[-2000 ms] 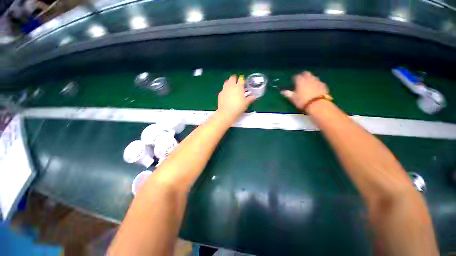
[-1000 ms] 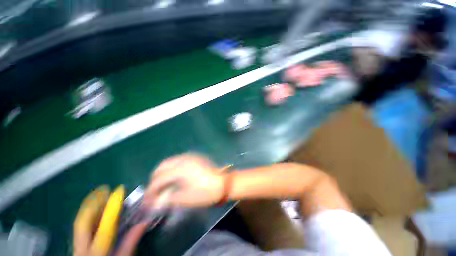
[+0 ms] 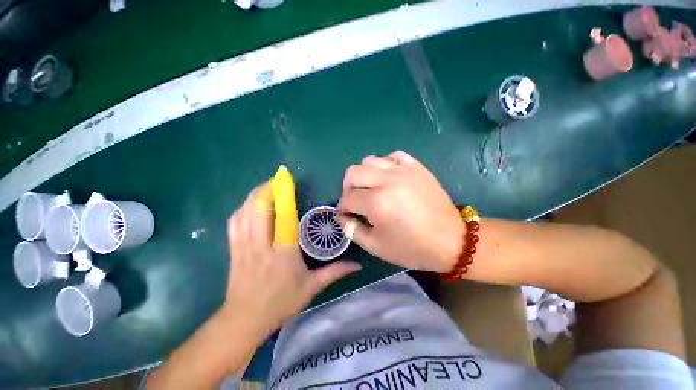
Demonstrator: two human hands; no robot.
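A round housing with a spoked air grille [image 3: 326, 231] faces up on the green worktop near its front edge. My left hand [image 3: 273, 255] is around its left and lower side, with a long yellow finger cot on one finger and the thumb below the housing. My right hand [image 3: 393, 209] is at the housing's right rim, its fingertips bent and touching there. Whether they pinch a small part is hidden. A grey motor-fan unit [image 3: 513, 100] with thin wires stands to the upper right.
Several white housings [image 3: 116, 226] lie at the left. Pink housings [image 3: 608, 57] are at the far right. A worn white rail [image 3: 229, 74] separates the belt, where clear units [image 3: 52, 75] stand. Small white parts [image 3: 549, 314] sit below the table edge.
My hands have come back from the belt to the worktop's front edge. The view has turned down, and the spoked grille now shows between my hands.
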